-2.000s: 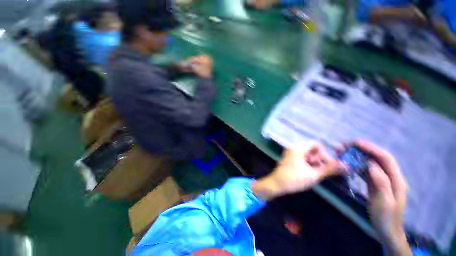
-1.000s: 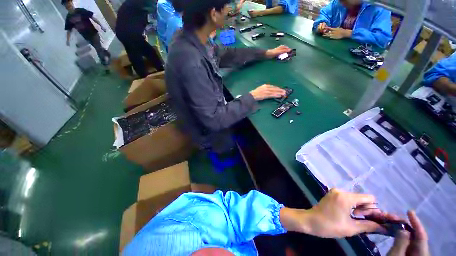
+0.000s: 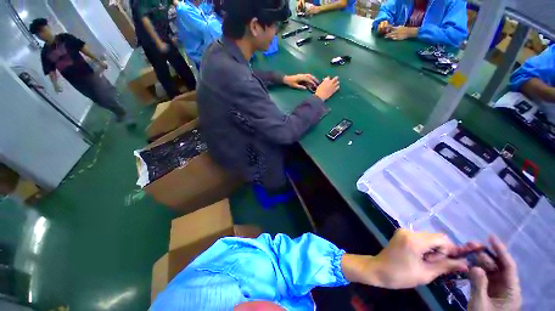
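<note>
My left hand (image 3: 404,260), in a blue sleeve, comes in from the lower middle with its fingers bent towards my right hand. My right hand (image 3: 500,280) is at the lower right, fingers up and slightly blurred. Both hands grip a small dark phone part (image 3: 478,256) between their fingertips, above the near edge of the tray. Fingers hide most of it, so I cannot tell its side or whether tweezers are present. A white liner (image 3: 420,176) covers much of the tray, with black phone housings (image 3: 456,159) lying at its far side.
A person in dark grey (image 3: 243,115) works at the green bench (image 3: 377,121) on the left, beside a small phone (image 3: 339,129). A metal post (image 3: 465,76) stands beyond the tray. Open cartons (image 3: 201,228) stand on the floor at left. A person walks in the aisle.
My hands stay together on the part; the right hand has risen slightly. The neighbour's hands have come together further back, leaving the phone on the bench. The person in the aisle is nearer.
</note>
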